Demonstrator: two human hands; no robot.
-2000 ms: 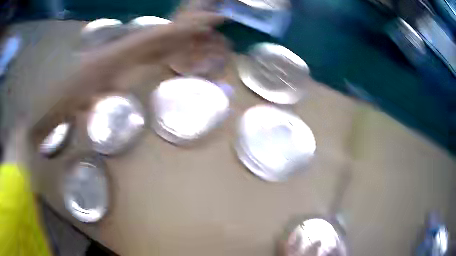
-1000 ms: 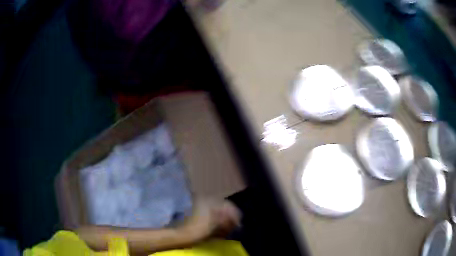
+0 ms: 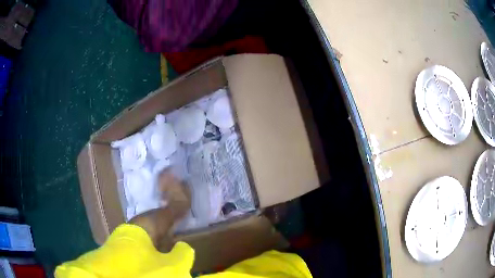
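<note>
An open cardboard carton (image 3: 279,136) stands beside the bench. Round white wrapped parts (image 3: 163,140) fill its left and upper areas, and clear or printed wrapping lies at its right. My left hand (image 3: 175,196), blurred, is inside the carton over the white parts, in a yellow sleeve. I cannot tell if its fingers hold anything. Another yellow sleeve (image 3: 266,266) shows at the bottom edge, but my right hand is not visible. Ribbed metal discs (image 3: 444,105) lie on the bench at the right; another disc (image 3: 437,219) lies nearer.
The brown-covered bench (image 3: 374,70) has a metal edge, with clear tape at a seam. Dark purple cloth (image 3: 173,24) and something red (image 3: 217,52) are behind the carton. A blue and white object (image 3: 16,236) is at the far left on the green floor's side.
The view has swung from the bench towards the carton, which now sits more central. My left hand has moved from the carton's near right side to inside it. The discs appear further right.
</note>
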